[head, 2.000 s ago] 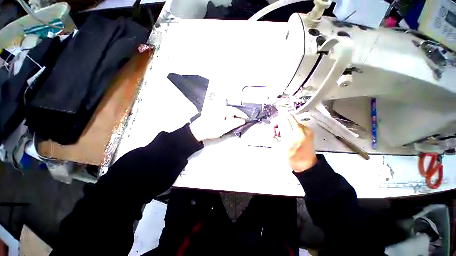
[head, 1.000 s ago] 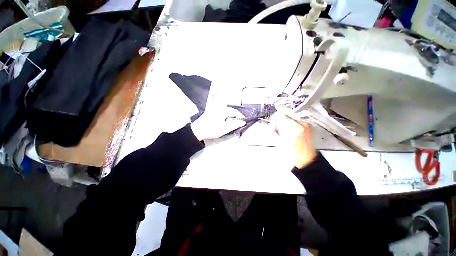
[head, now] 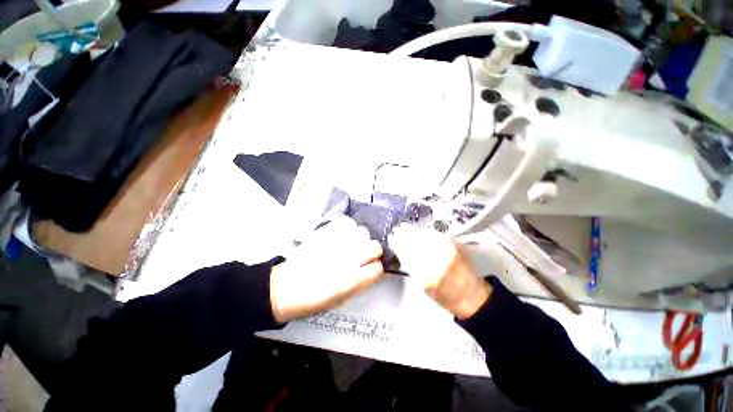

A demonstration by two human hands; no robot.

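Observation:
A dark fabric piece [head: 374, 214], purplish under the lamp, lies at the needle area of the off-white sewing machine [head: 619, 145]. My left hand [head: 325, 269] grips its near edge with closed fingers. My right hand [head: 434, 269] pinches the same cloth close beside the left; its fingertips are washed out by glare. The presser foot area [head: 426, 213] is just beyond the right hand, its parts too bright to tell apart. A dark pointed cloth part [head: 273, 173] lies flat on the white table, left of the hands; whether it joins the held piece cannot be told.
Folded black cloth [head: 104, 121] lies on a brown board [head: 153, 189] at the left. Thin tools [head: 550, 286] and a blue pen [head: 595, 253] are under the machine arm. Red-handled scissors [head: 683, 342] are at the right front edge. A white tub [head: 313, 20] holds black cloth behind.
The view has shifted. My hands have come closer together, nearer the front edge, and hold the cloth between them. The right hand has moved left from beside the needle.

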